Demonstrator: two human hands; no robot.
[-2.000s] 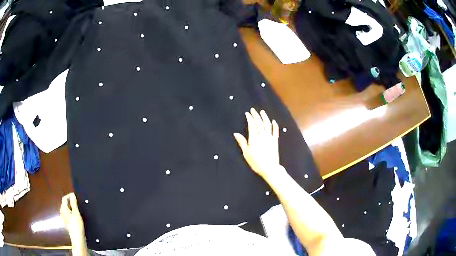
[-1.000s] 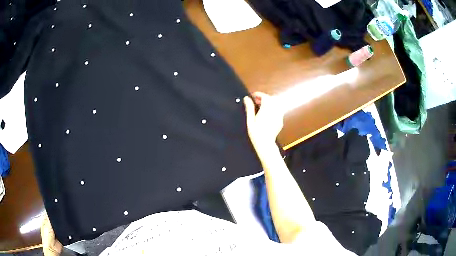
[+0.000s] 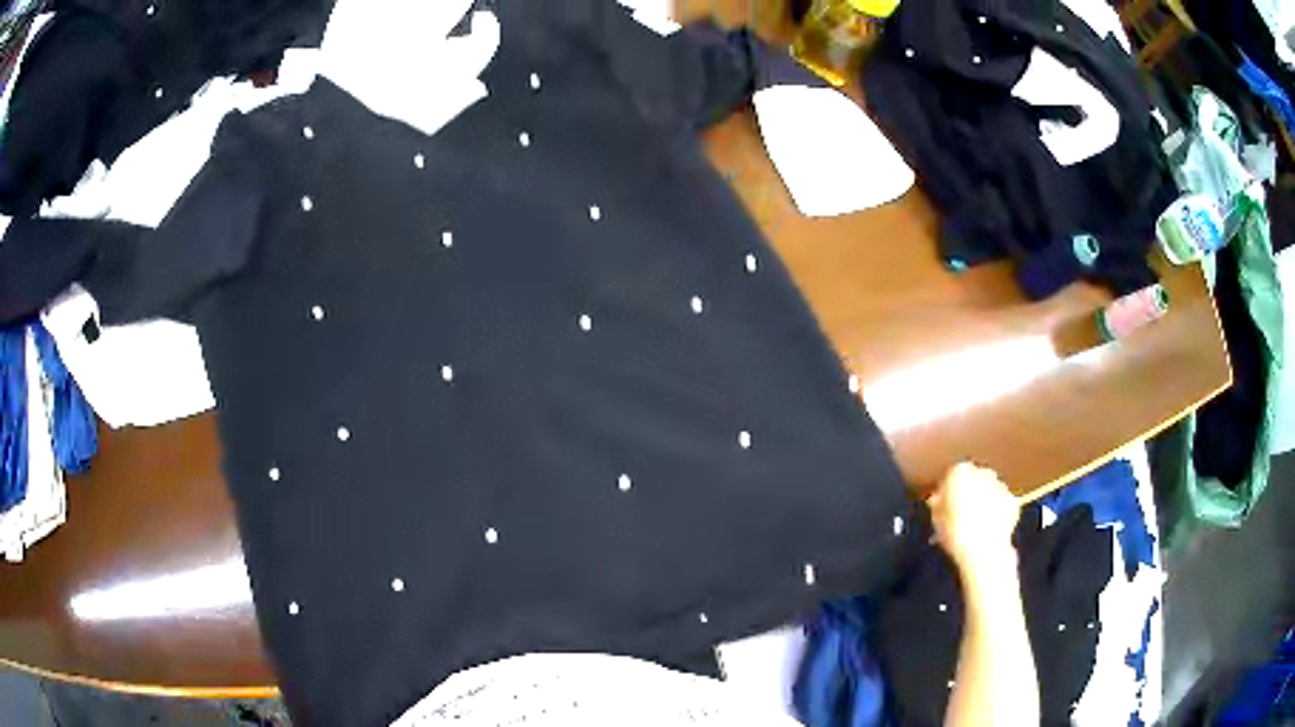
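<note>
A black, white-dotted garment (image 3: 526,384) lies spread over the brown table in front of me, its white collar (image 3: 405,64) at the top. One black sleeve reaches left; a white cuff (image 3: 128,362) lies at the left. Another white cuff (image 3: 828,149) lies right of the body. My right hand (image 3: 974,511) is closed at the garment's lower right corner, by the table edge, and appears to pinch the cloth there. My left hand is not in view. The garment's lower left part runs out at the bottom of the picture.
The table's yellow edge (image 3: 1122,445) runs right. A pink thread spool (image 3: 1133,313) and a dark spool (image 3: 1085,250) lie near the right corner. Black garments (image 3: 952,85) are heaped beyond. A green bag (image 3: 1233,490) hangs at the corner. Blue and black garments (image 3: 1051,568) are stacked below the table.
The garment has shifted down toward me, so its collar now shows. My right hand has moved right and down to the hem corner. My left hand has left the picture.
</note>
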